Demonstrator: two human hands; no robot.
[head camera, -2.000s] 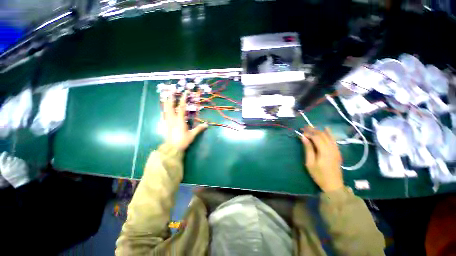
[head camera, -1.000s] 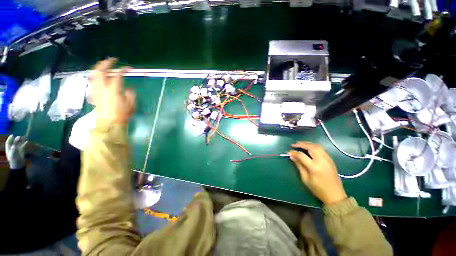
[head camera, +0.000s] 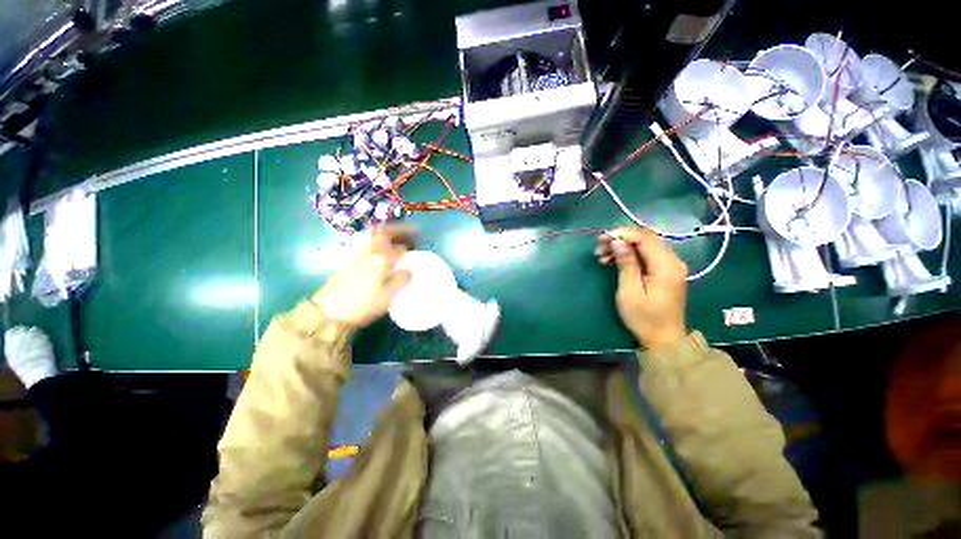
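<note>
My left hand (head camera: 364, 282) is on the left side of a white housing (head camera: 424, 293), its fingers at the round part. The housing lies just above or on the bench near its front edge, its blocky arm pointing down right. My right hand (head camera: 651, 279) pinches the end of a thin red lead (head camera: 548, 234) between its fingertips. The lead runs left from the fingers across the bench. A tangled pile of small white-silver wired components (head camera: 364, 174) with red-orange leads lies beyond my left hand.
A silver-grey screw feeder (head camera: 529, 116) stands at the back centre, a thick black slanting shape (head camera: 655, 74) beside it. Several white cup housings (head camera: 809, 205) and a white cable (head camera: 717, 253) lie right. Clear plastic bags (head camera: 69, 244) lie far left, near another person's gloved hand (head camera: 30, 355).
My left hand has come back from the far left with a white housing, now in front of me. My right hand still pinches the red lead. The camera view has shifted.
</note>
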